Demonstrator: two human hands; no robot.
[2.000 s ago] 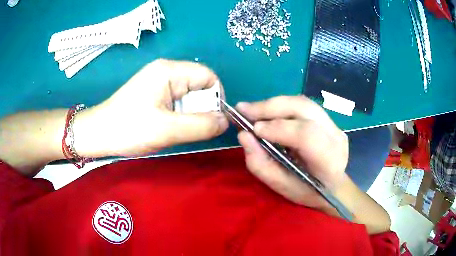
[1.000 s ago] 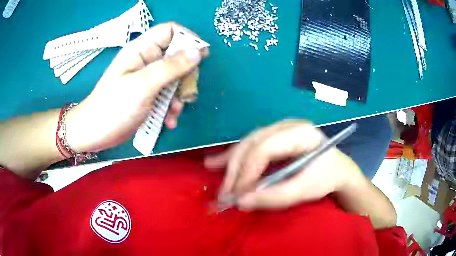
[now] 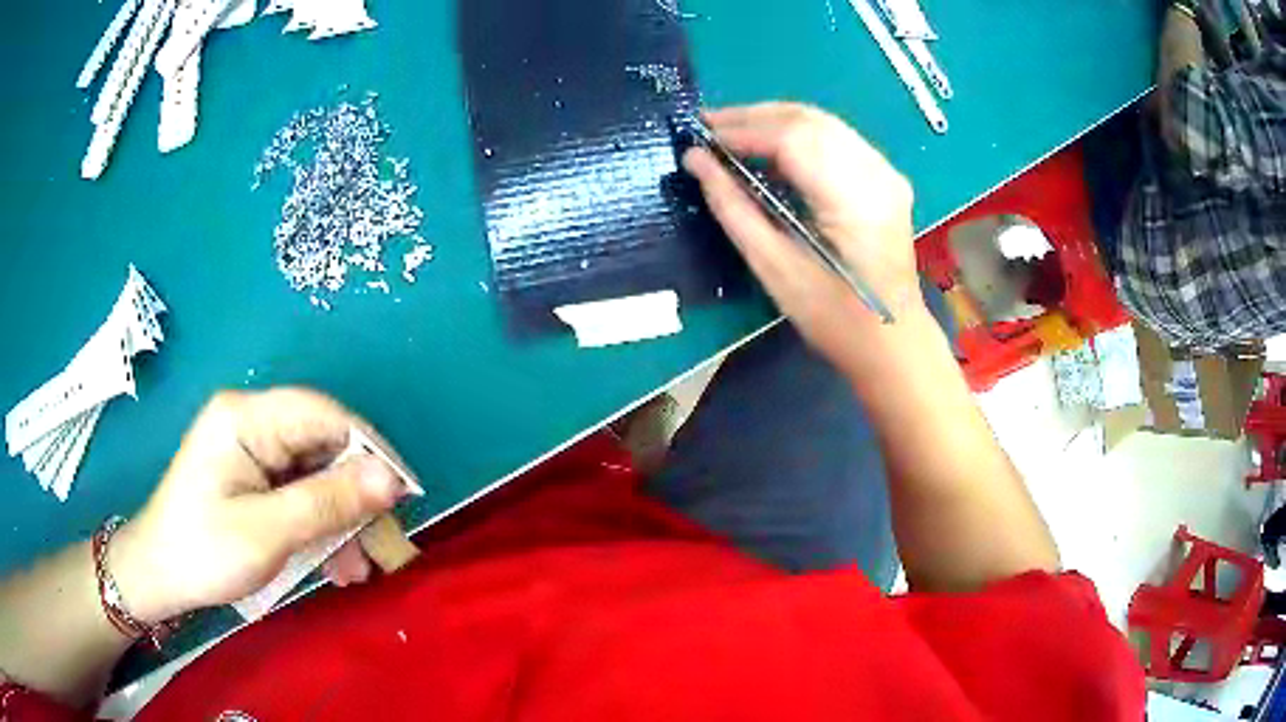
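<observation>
My left hand (image 3: 268, 515) holds a white strap half (image 3: 289, 576) near the table's front edge at the lower left. The flared end shows past my thumb, and a tan cover (image 3: 387, 543) shows under the fingers. My right hand (image 3: 804, 212) holds silver tweezers (image 3: 797, 223) over the right edge of the black ribbed mat (image 3: 564, 212). The tips are at tiny specks on the mat; I cannot tell whether they grip one. A loose pile of tiny silver-grey pieces (image 3: 346, 205) lies left of the mat.
White straps lie fanned (image 3: 78, 388) at the left and loose (image 3: 134, 71) at the upper left. White tape (image 3: 621, 319) is at the mat's near end. Spare tweezers (image 3: 898, 64) lie right of the mat. Another person's checked sleeve (image 3: 1199, 240) and a red stool (image 3: 1196, 604) are at the right.
The view has turned right. My right hand has moved from in front of my body onto the black mat with the tweezers. My left hand still holds the strap, now low by the table edge.
</observation>
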